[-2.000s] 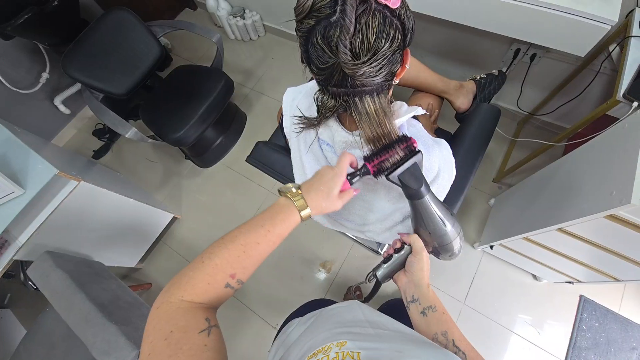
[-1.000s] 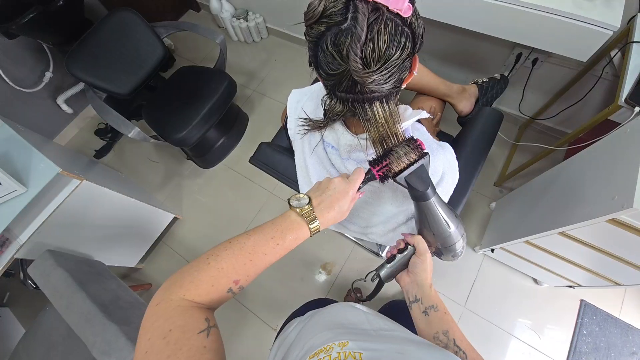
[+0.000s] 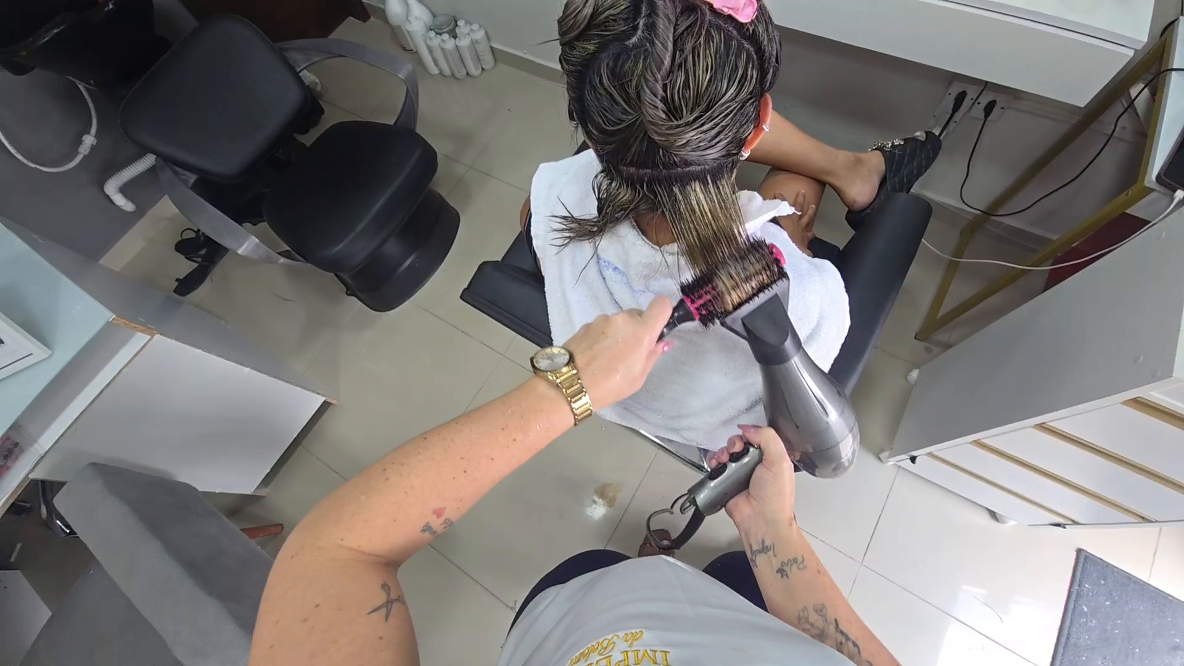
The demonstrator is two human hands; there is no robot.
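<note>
My left hand (image 3: 624, 353) grips the handle of a round hair brush (image 3: 735, 282) with black bristles and pink parts. A section of damp, streaked hair (image 3: 698, 217) from the seated person's nape is stretched down over the brush. My right hand (image 3: 763, 472) holds a grey hair dryer (image 3: 805, 398) by its handle, its nozzle right at the underside of the brush. Above, the rest of the hair is twisted up, with a pink clip (image 3: 735, 7) at the top. A white towel (image 3: 638, 296) covers the person's shoulders and back.
The person sits in a black salon chair (image 3: 883, 277). An unoccupied black chair (image 3: 356, 194) stands at the left, near white bottles (image 3: 453, 51) on the floor. Cabinets flank both sides, the right one (image 3: 1045, 370) with drawers. A grey upholstered seat (image 3: 166, 564) is at lower left.
The brush has turned and hair now lies wrapped across its bristles, where two seconds ago more of the bristles showed. The dryer remains close beside it.
</note>
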